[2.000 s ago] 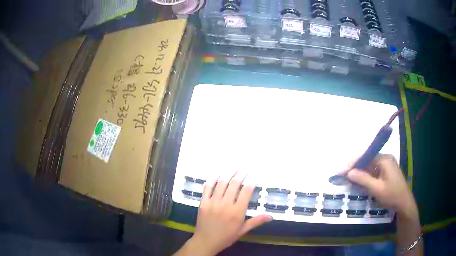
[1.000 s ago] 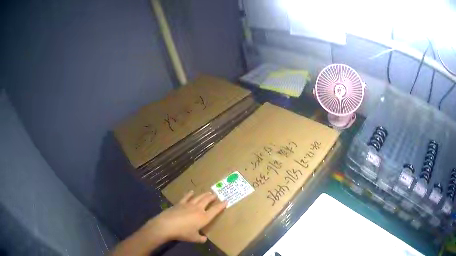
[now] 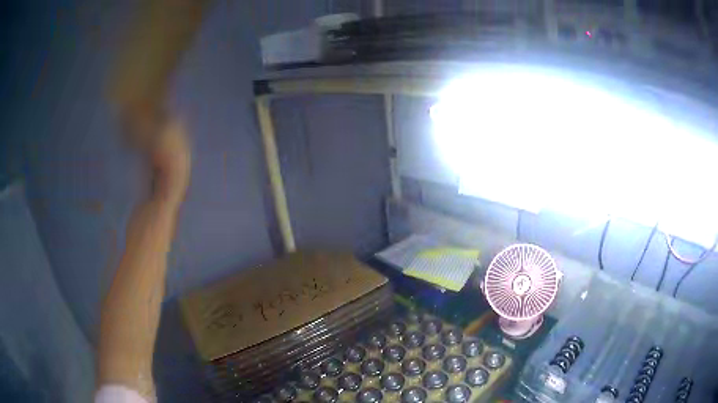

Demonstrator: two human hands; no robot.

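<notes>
My left hand is raised at the upper left and blurred. It holds a blurred brown cardboard sheet, cut off by the top edge. At the bottom centre, rows of round units with dark rims and shiny centres stand in a tray, partly cut off by the bottom edge. My right hand is not in view.
A stack of clear trays topped with cardboard stands left of the units. Papers lie behind. A pink fan and clear parts boxes with black rings stand at right. A bright lamp shines above.
My left hand has gone from the labelled cardboard on the bench to the upper left, lifting it away. The round units beneath now show. The view has tilted up; the white panel is out of view.
</notes>
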